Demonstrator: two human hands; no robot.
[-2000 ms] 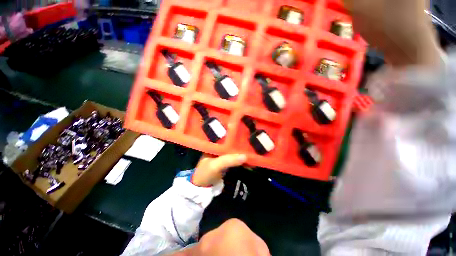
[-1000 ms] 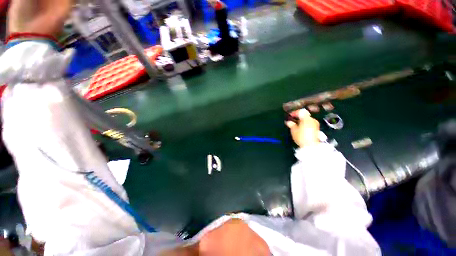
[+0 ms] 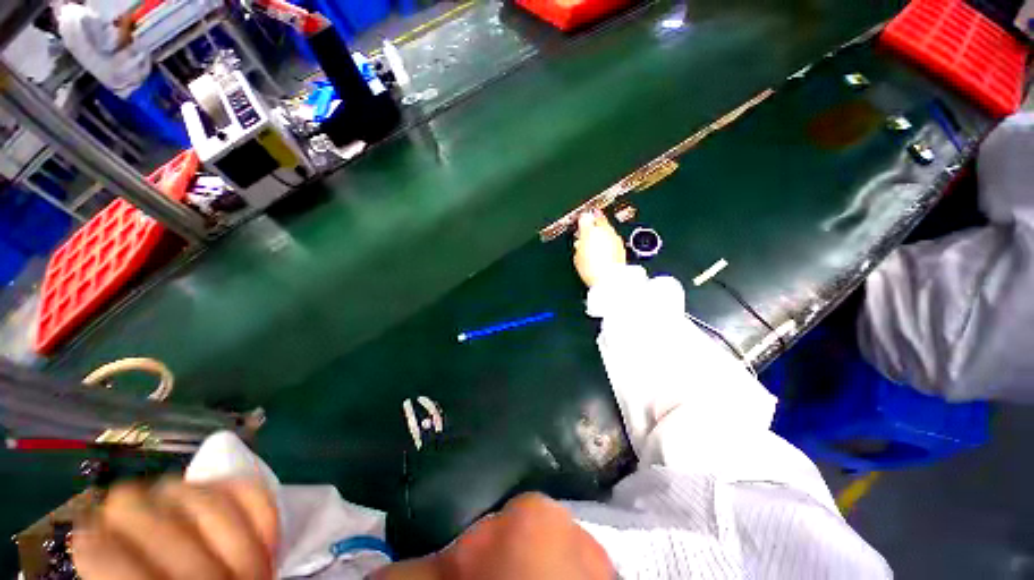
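My right hand (image 3: 598, 249) reaches forward, its fingertips at the near edge of a long strip (image 3: 680, 150) with small copper-coloured pieces (image 3: 626, 213) beside it. Whether the fingertips pinch something cannot be told. My left hand (image 3: 170, 532) is low at the left, blurred and near the camera; its fingers look bent and any content is hidden. A blue pen-like tool (image 3: 506, 326) lies on the green surface. A pale pair of strip parts (image 3: 422, 421), one straight and one curved, lies nearer to me. A round ring part (image 3: 645, 241) lies right of my right hand.
Red trays stand at left (image 3: 108, 255) and far right (image 3: 964, 51). A white machine (image 3: 244, 136) stands at the back left. A metal post (image 3: 102, 159) and a cream ring (image 3: 134, 368) are at left. A taped cable (image 3: 748, 304) and another person's grey sleeve (image 3: 935, 283) are at right.
The view has swung round; the red tray with parts seen two seconds ago is gone. My left hand has dropped from the upper left to the lower left. My right hand remains by the strip.
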